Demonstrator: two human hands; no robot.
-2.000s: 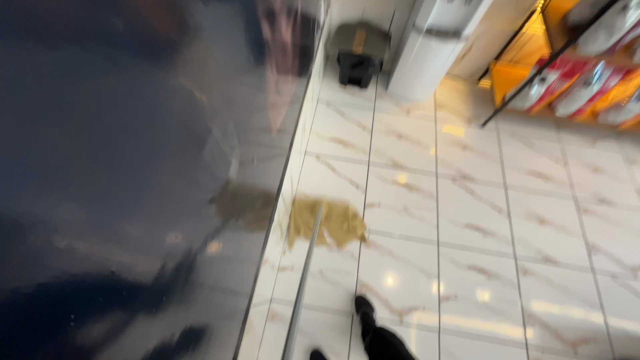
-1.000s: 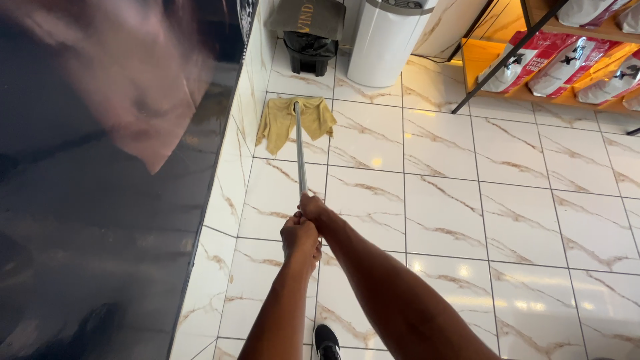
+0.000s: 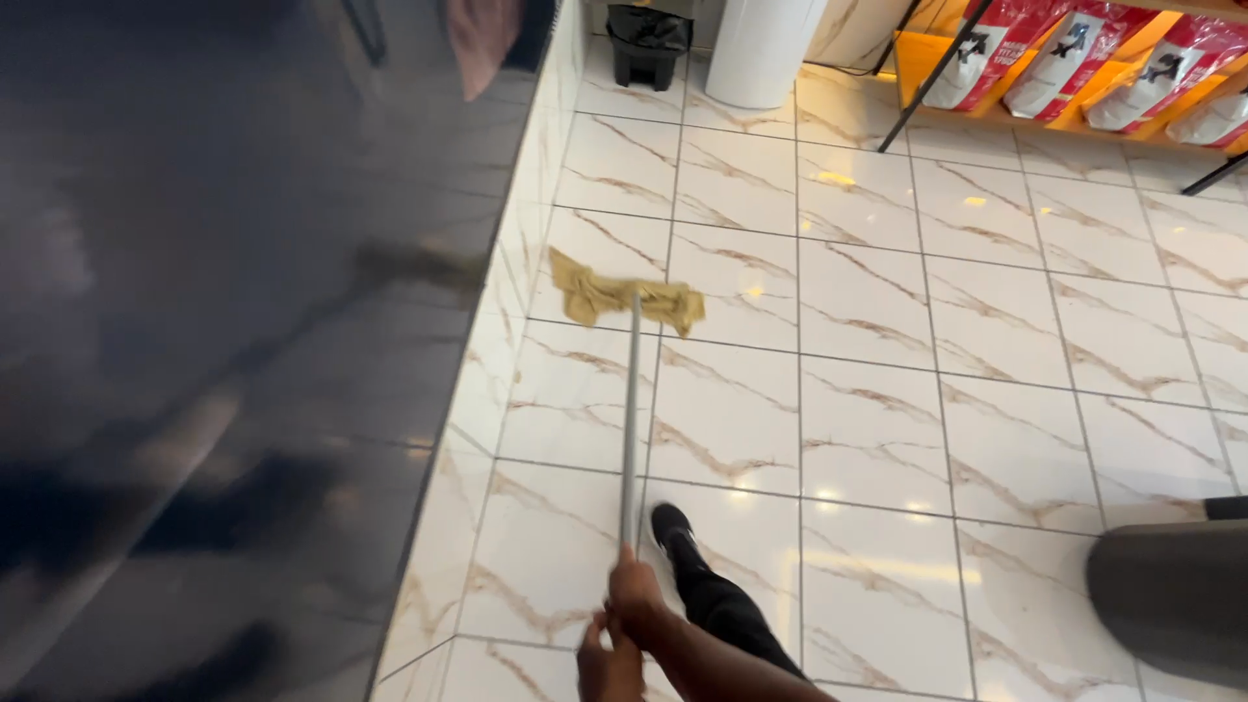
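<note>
A long metal pole [image 3: 632, 419] runs up from my hands to a yellowish-brown cloth [image 3: 634, 297] lying spread over its far end on the floor. My right hand [image 3: 636, 590] is wrapped around the pole near the bottom centre. Just below it, my left hand [image 3: 609, 663] also grips the pole, its lower part cut off by the frame edge. The cloth rests on white marble-patterned tiles [image 3: 868, 302], a short way from the base of the dark glossy panel.
The dark glossy panel [image 3: 244, 292] fills the left side. At the top stand a black bin [image 3: 649, 49] and a white cylindrical object [image 3: 760, 54]. A shelf [image 3: 1033, 125] with red and white bags is at upper right, a grey rounded object [image 3: 1170, 604] at lower right.
Compared with one second ago, the cloth has come back from beside the bin, and my hands are closer to the bottom edge. A dark-clothed leg and shoe now show more fully.
</note>
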